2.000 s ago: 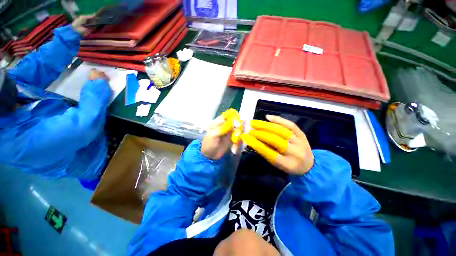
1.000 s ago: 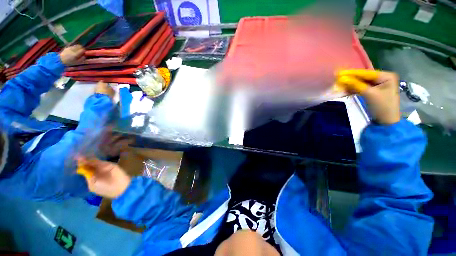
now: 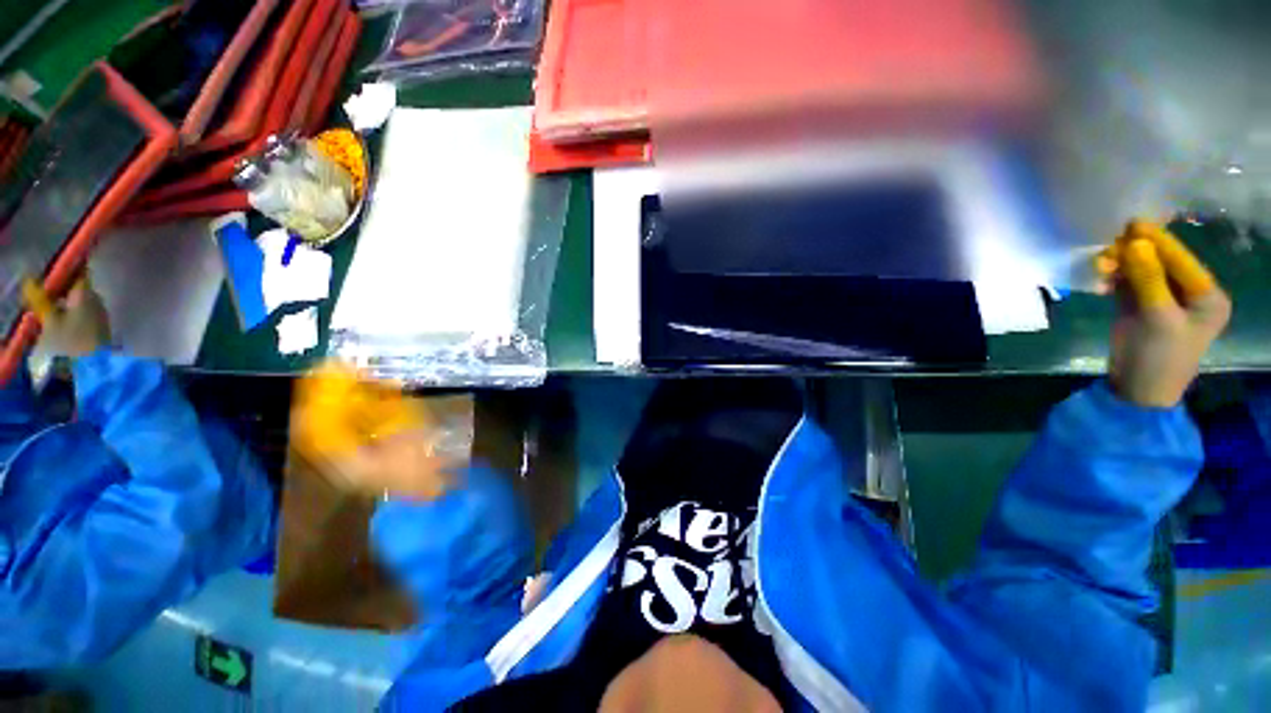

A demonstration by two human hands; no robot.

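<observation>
A black glossy panel lies on a white mat in front of me. A clear film sheet, blurred, spreads over the panel's upper part. My right hand, with yellow finger cots, is right of the panel and pinches the film's corner. My left hand, also in yellow cots, is blurred at the bench edge, above the cardboard box and below the white film stack; whether it holds anything cannot be told.
Red trays stand behind the panel. Bottles on a small plate, a blue strip and white scraps lie left. The brown box is below the bench edge. A neighbour's hand is at a tilted tray.
My right hand has moved right, still with the film. My left hand has moved right and up toward the bench edge. The neighbour's tray now stands tilted farther left. The view has shifted.
</observation>
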